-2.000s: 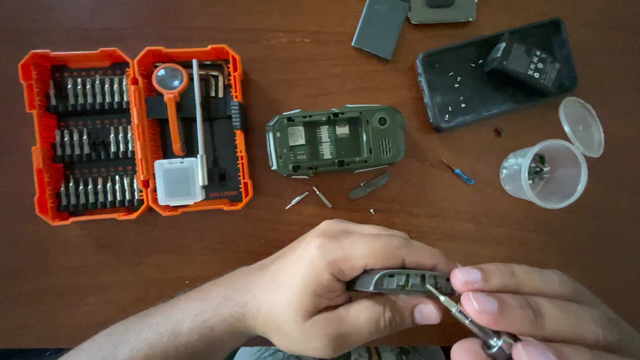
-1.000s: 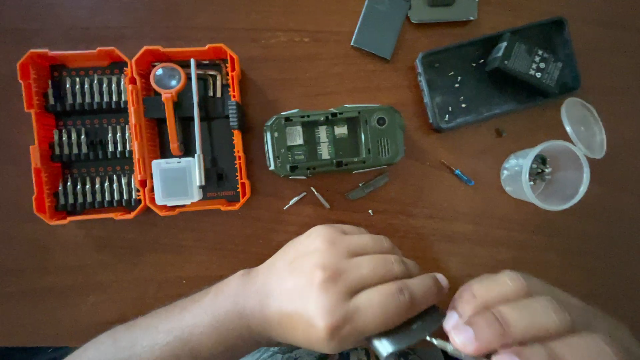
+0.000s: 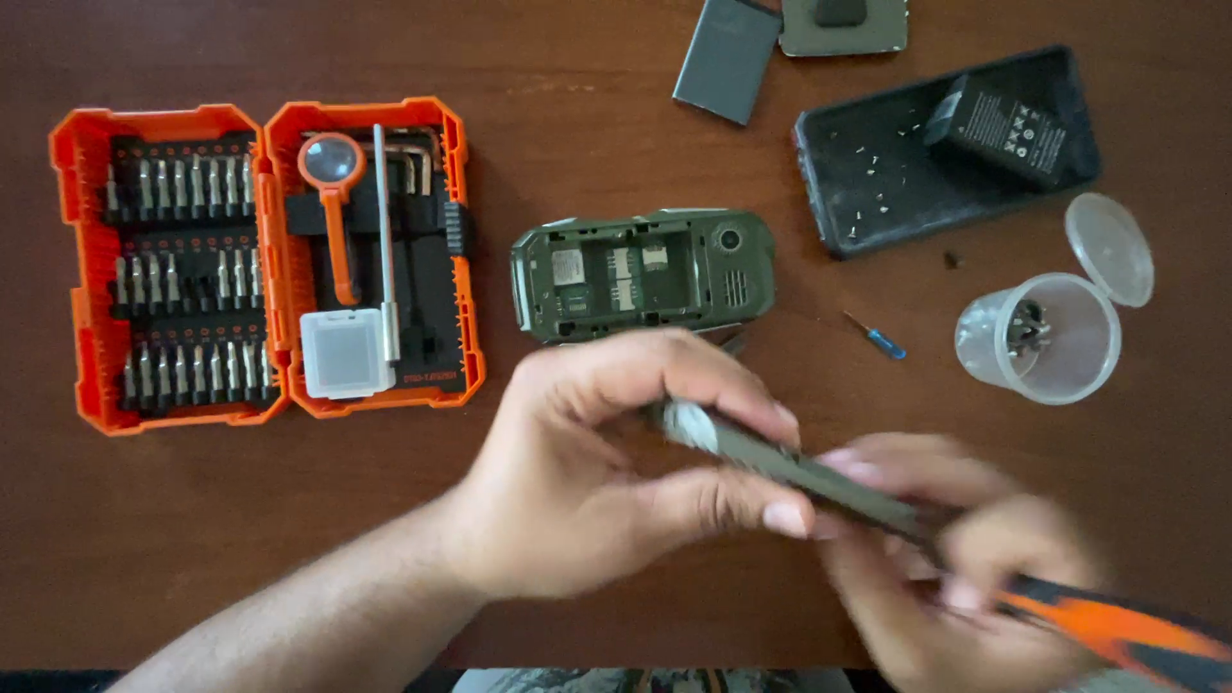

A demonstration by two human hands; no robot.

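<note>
My left hand [image 3: 616,472] grips a thin dark green phone part [image 3: 818,481] near its left end, between thumb and fingers. My right hand [image 3: 962,558], blurred, touches that part's right end and also holds an orange and black screwdriver handle [image 3: 1116,621]; its tip is hidden. Above my left hand lies a green phone body [image 3: 674,274] with its battery bay uncovered and card slots showing. Part of a small dark piece [image 3: 733,345] shows just beyond my left fingers.
At left is an orange bit case [image 3: 274,260] with a magnifier [image 3: 332,192]. At right are a black phone [image 3: 828,207] bearing small screws and a battery [image 3: 1001,130], a small blue screwdriver [image 3: 884,343] and a plastic cup [image 3: 1068,337]. A grey battery [image 3: 727,63] lies at the top.
The held part is turned to another angle and raised from the bottom edge. My right hand has moved, and the orange and black handle now shows.
</note>
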